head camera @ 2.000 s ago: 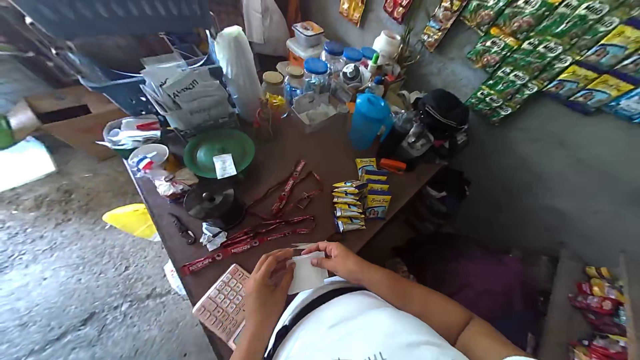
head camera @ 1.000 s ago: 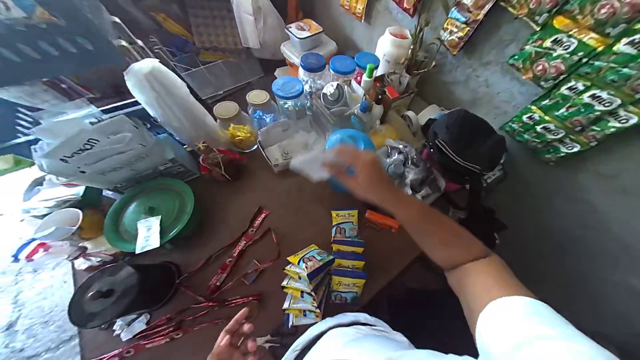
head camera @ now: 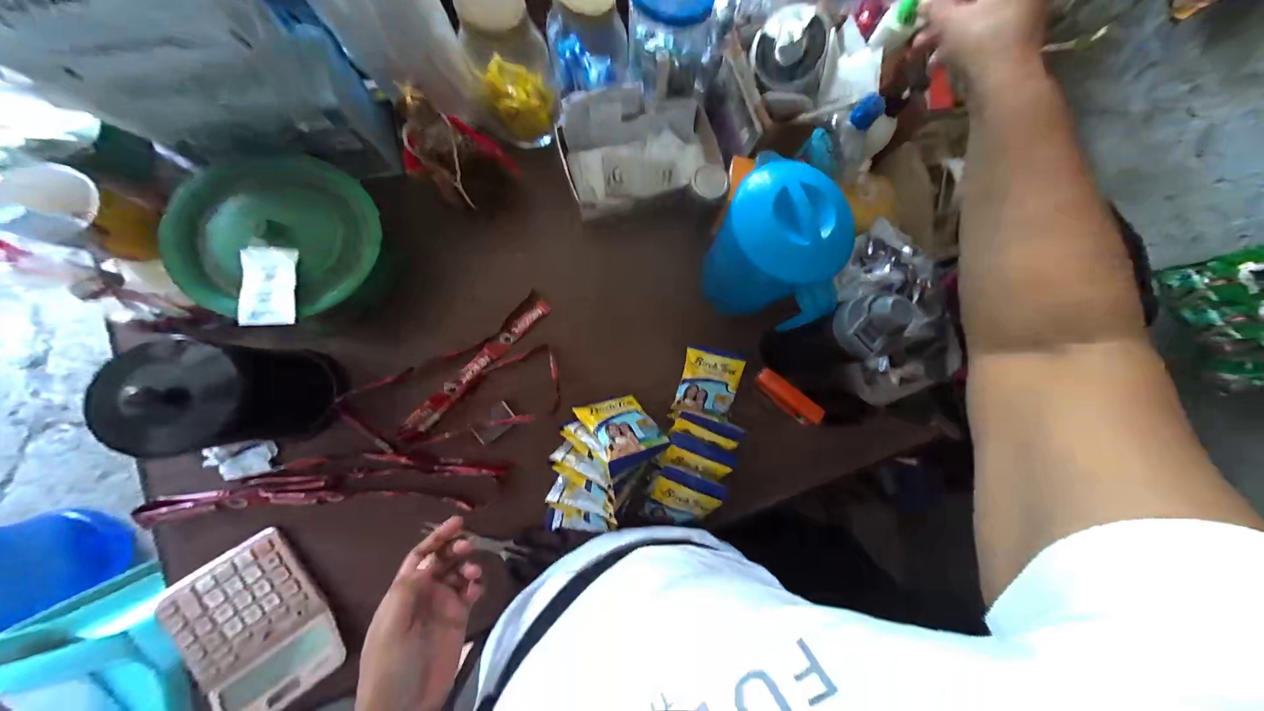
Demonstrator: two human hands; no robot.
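My left hand (head camera: 430,602) is over the table's near edge with its fingers loosely curled and apart, holding nothing. It is right of a pink calculator (head camera: 252,622) and beside a pair of scissors (head camera: 479,541). My right arm stretches to the far right, and my right hand (head camera: 978,35) is at the top edge by a white bottle with a green cap (head camera: 894,25); its fingers are partly cut off, so its hold cannot be told. Yellow and blue sachets (head camera: 617,434) lie in two overlapping rows near my body. Red lanyards (head camera: 474,370) spread left of them.
A blue pitcher (head camera: 780,237), a small open carton (head camera: 642,163) and lidded jars (head camera: 513,79) stand at the back. On the left are a green lidded container (head camera: 272,237) and a black lidded pot (head camera: 178,395). An orange object (head camera: 790,395) lies right of the sachets.
Both hands were together on a pale paper two seconds ago; then my right hand carried something pale over the pitcher. Now it is farther back and right. My left hand stays low. The view has shifted.
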